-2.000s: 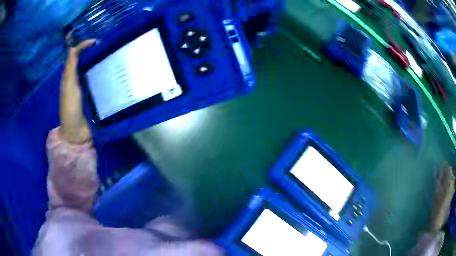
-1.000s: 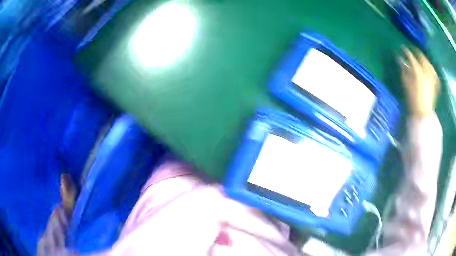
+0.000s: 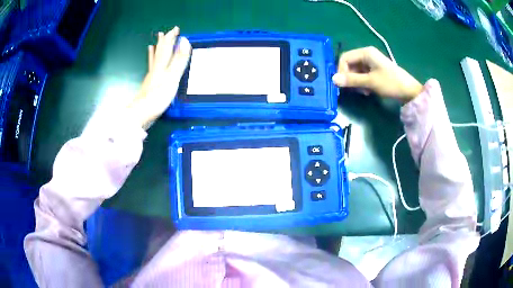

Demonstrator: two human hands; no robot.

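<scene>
Two blue diagnostic tablets lie one above the other, both screens lit white and keypads on the right. My left hand (image 3: 163, 76) grips the left end of the upper tablet (image 3: 253, 111), fingers along its edge. My right hand (image 3: 374, 73) is at that tablet's keypad-end side, thumb and fingers pinched together; whether they hold a plug is hidden. The lower tablet (image 3: 261, 219) lies untouched near my body. A white USB cable (image 3: 374, 179) runs from its right side. Thin black sticks show at the right sides of both.
Blue units (image 3: 18, 107) stand at the left, one with brand lettering. A white power strip (image 3: 485, 146) with white cables lies at the right, beside a tan board (image 3: 502, 84). Another white cord (image 3: 368, 25) runs from the top towards my right hand. More units lie top right.
The view has turned and the two lying tablets now appear level. My left hand has come from the blue area at left onto the upper tablet; my right hand has come in to its side.
</scene>
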